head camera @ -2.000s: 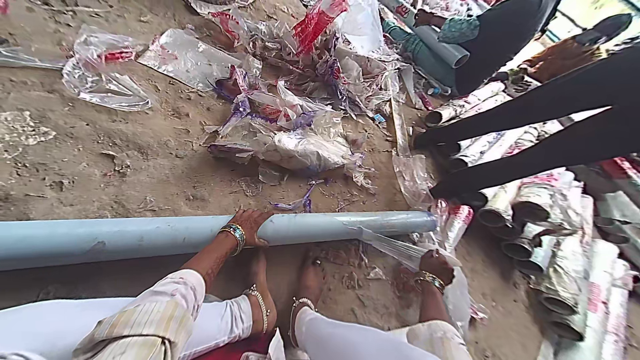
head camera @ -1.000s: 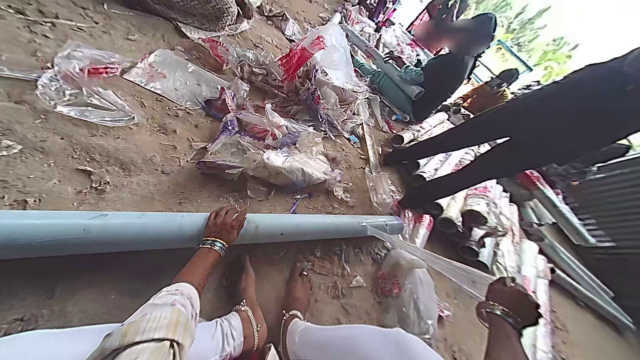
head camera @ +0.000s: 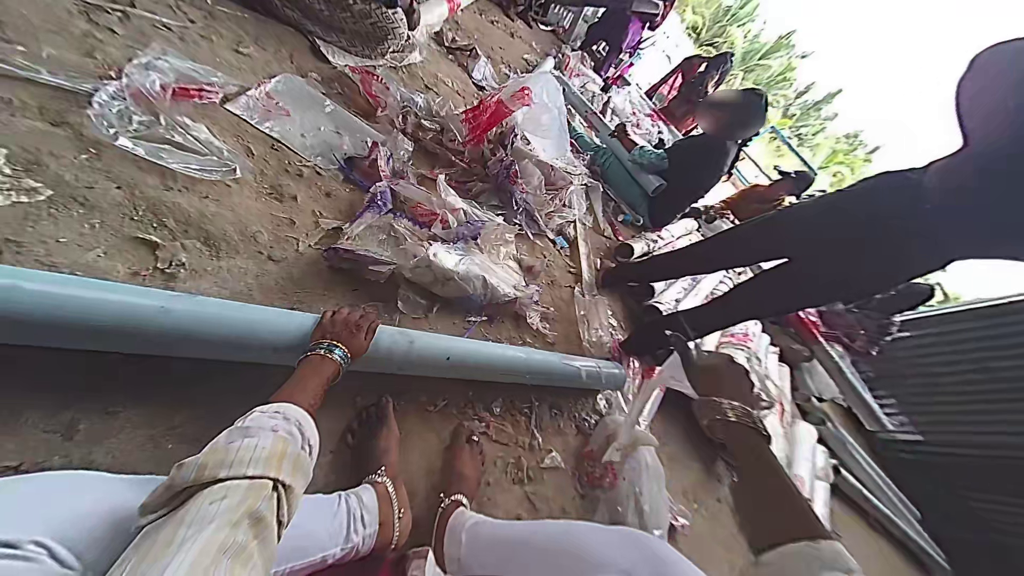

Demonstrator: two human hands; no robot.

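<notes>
A long blue-grey plastic pipe (head camera: 480, 360) lies across the ground in front of my bare feet, its end at the centre right. Resting on top of it, my left hand (head camera: 347, 331) has its fingers curled over the pipe wall. My right hand (head camera: 716, 374) is raised beyond the pipe's end, gripping a strip of clear plastic film (head camera: 676, 374) that hangs toward the pipe end. Below that end lies a crumpled clear plastic bag (head camera: 632, 472) with red print.
Torn plastic wrapping (head camera: 464, 264) is heaped beyond the pipe, with a flat plastic sheet (head camera: 308, 120) at upper left. Wrapped pipes (head camera: 744, 344) lie stacked at right, where a person in dark clothes (head camera: 848, 232) stands. Other people sit farther back. Corrugated metal sheeting (head camera: 952, 416) stands far right.
The film was stretched taut between the pipe end and my right hand; now it is bunched near that hand. My left hand stays on the pipe. The view has shifted.
</notes>
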